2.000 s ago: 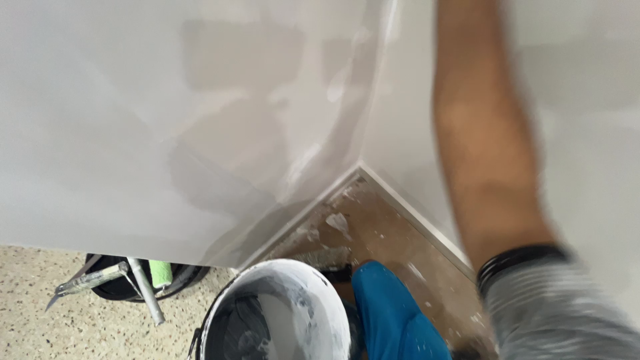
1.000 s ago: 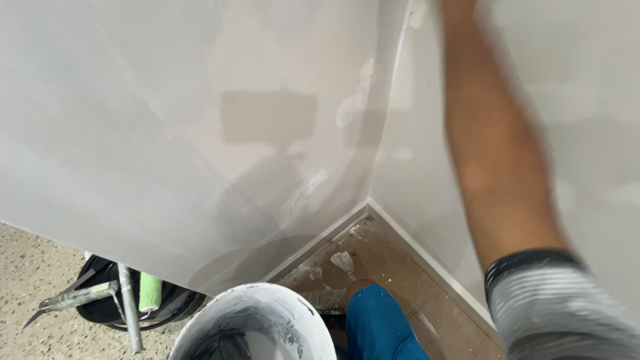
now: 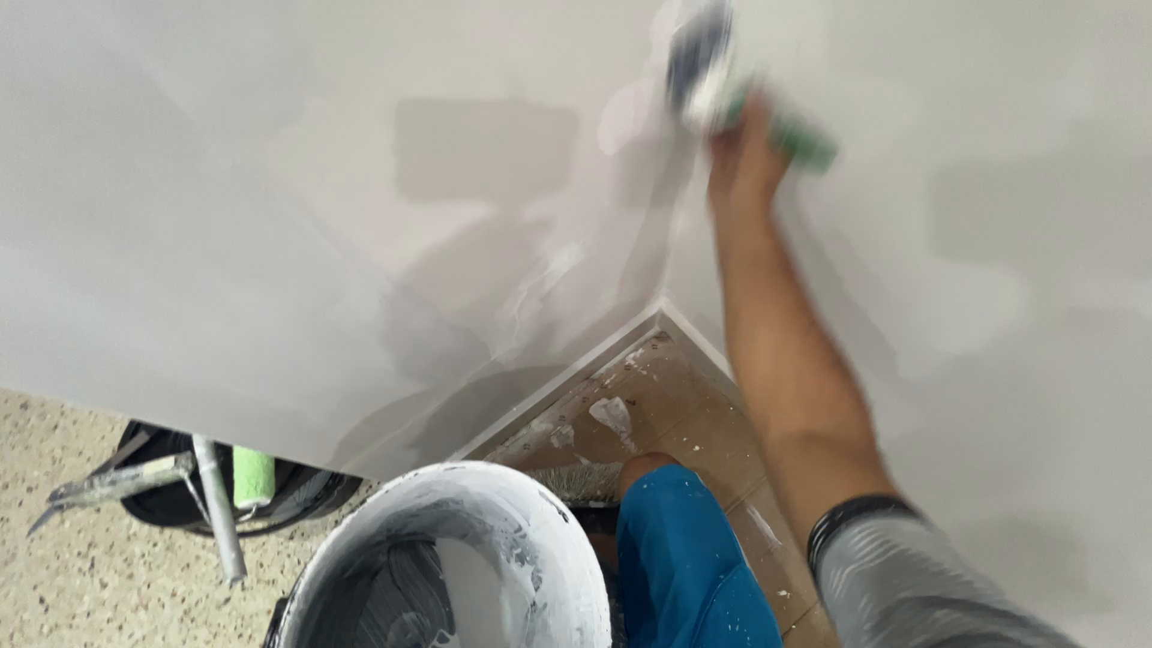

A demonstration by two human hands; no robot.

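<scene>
My right hand (image 3: 749,157) grips the green handle of a paint brush (image 3: 706,76), blurred by motion, with its dark bristles at the inside corner where two pale walls meet. White patches mark the left wall (image 3: 342,225) near that corner. Below stands a white bucket (image 3: 576,549), its inner wall smeared with white; grey paint or filler shows inside it. My left hand is out of view.
A black tray (image 3: 162,508) at the lower left holds a green roller (image 3: 254,477) and long-handled tools on the speckled floor (image 3: 54,450). White baseboards (image 3: 567,378) edge the stained brown floor tiles (image 3: 693,414). My knee in blue shorts (image 3: 693,558) is beside the bucket.
My right hand, beyond the top edge in both earlier frames, has come down into view with the brush. The arm now slants toward the wall corner.
</scene>
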